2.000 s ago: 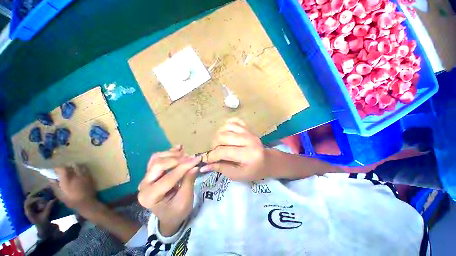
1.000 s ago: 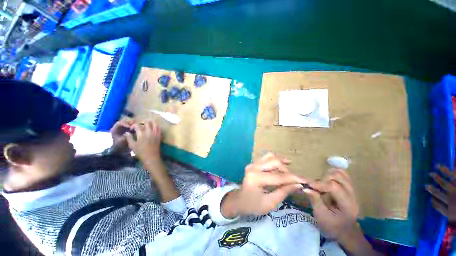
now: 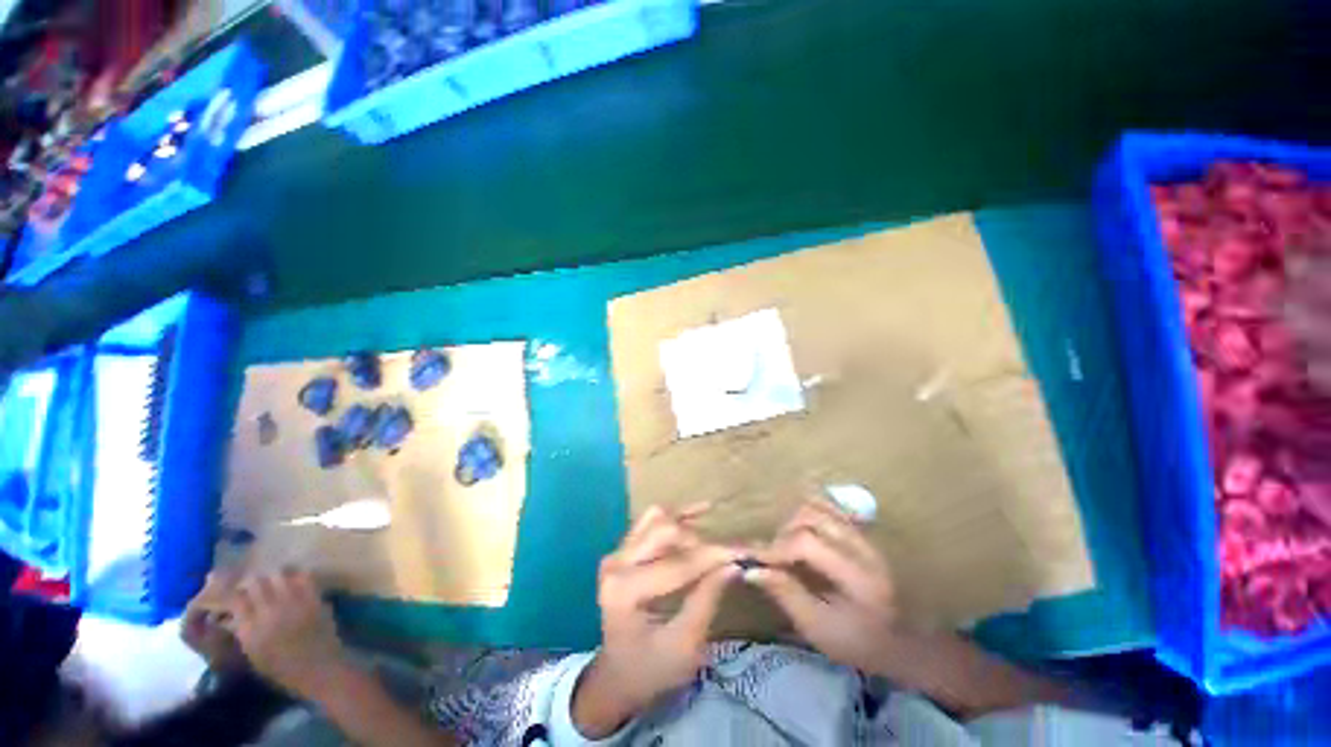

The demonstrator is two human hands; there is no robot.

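My left hand (image 3: 664,598) and my right hand (image 3: 832,577) meet at the fingertips over the near edge of the cardboard mat (image 3: 905,350). They pinch a small dark piece (image 3: 747,565) between them, mostly hidden by the fingers; its shape is blurred. A white glue bottle (image 3: 851,502) lies on the mat just beyond my right hand. A white square (image 3: 701,382) lies on the far left part of the mat with a white round cap (image 3: 745,368) on it.
A blue bin (image 3: 1139,292) of red-pink pieces stands at right. At left, a neighbour's hands (image 3: 278,620) are beside another cardboard mat (image 3: 438,547) with several dark-blue pieces (image 3: 479,458) and a white bottle (image 3: 358,515). More blue bins (image 3: 511,66) stand at the far left and back.
The view has swung left and then partly back right. My hands stay together on the small dark piece. The neighbour's white bottle, held two seconds ago, lies on their mat.
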